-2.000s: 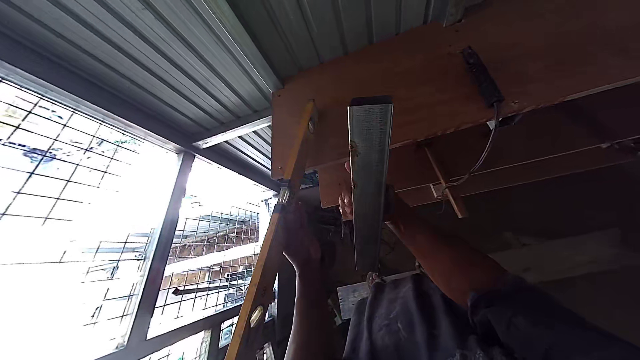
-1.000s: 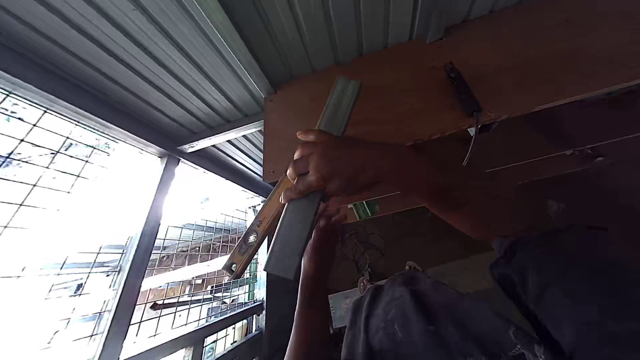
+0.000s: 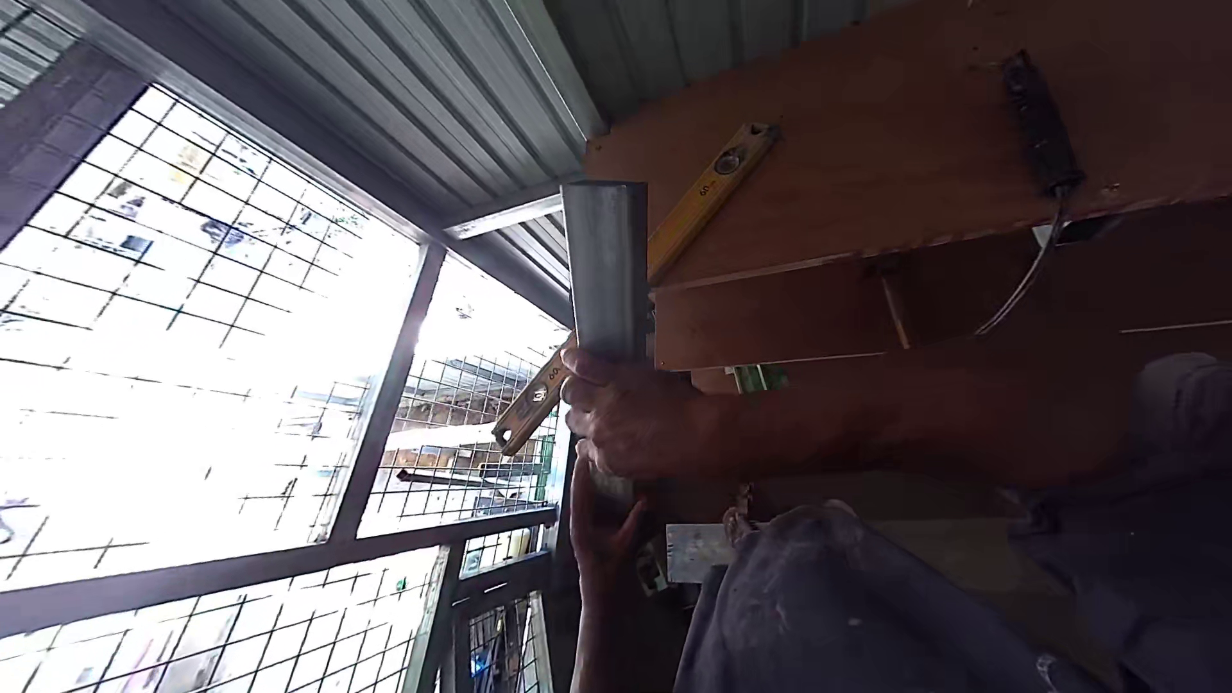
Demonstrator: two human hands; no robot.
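My right hand is closed around the lower part of a grey metal channel, which stands nearly upright in the view. Below it, my left hand cups the channel's lower end between thumb and fingers; the hold is partly dark. A yellow spirit level slants behind the channel, its upper end over a brown wooden panel and its lower end against the mesh. The channel and my right hand hide the level's middle.
Welded wire mesh in a metal frame fills the left side. Corrugated metal sheeting spans the top. A black-handled tool with a cord lies on the panel at right. Dark grey cloth covers the bottom right, beside a pale board.
The metal channel has turned from a slant to nearly upright. My right hand has moved down relative to its top end. The level's upper end now shows over the panel, beyond the channel.
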